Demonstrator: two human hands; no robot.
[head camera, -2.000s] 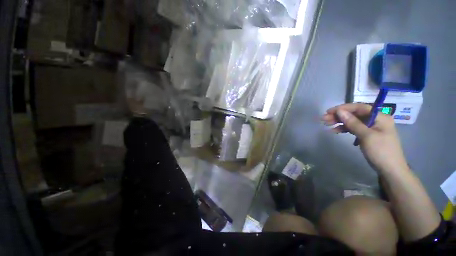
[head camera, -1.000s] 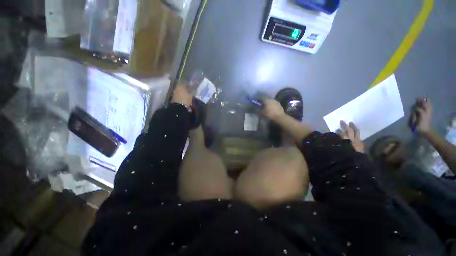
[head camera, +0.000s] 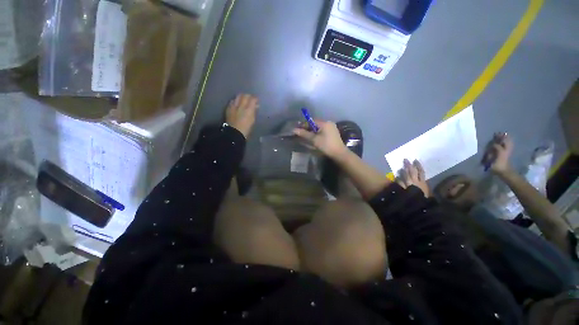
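A clear poly bag with a white label stands between my knees, with brownish contents low in it. My left hand is left of the bag, fingers apart, over the grey floor and empty. My right hand is at the bag's upper right edge with a blue pen in its fingers; whether it also grips the bag is unclear. The white digital scale is ahead, its green display lit, with a blue tray on it, cut off by the top edge.
At left are a brown carton with labelled bags, record sheets and a dark rounded device. At right, another person's hand rests on a white paper sheet; another hand holds a pen. A yellow line crosses the floor.
The view has shifted. The small labelled bag beside my left hand one second ago is no longer visible, and that hand is empty. My right hand has moved to the bag's upper edge.
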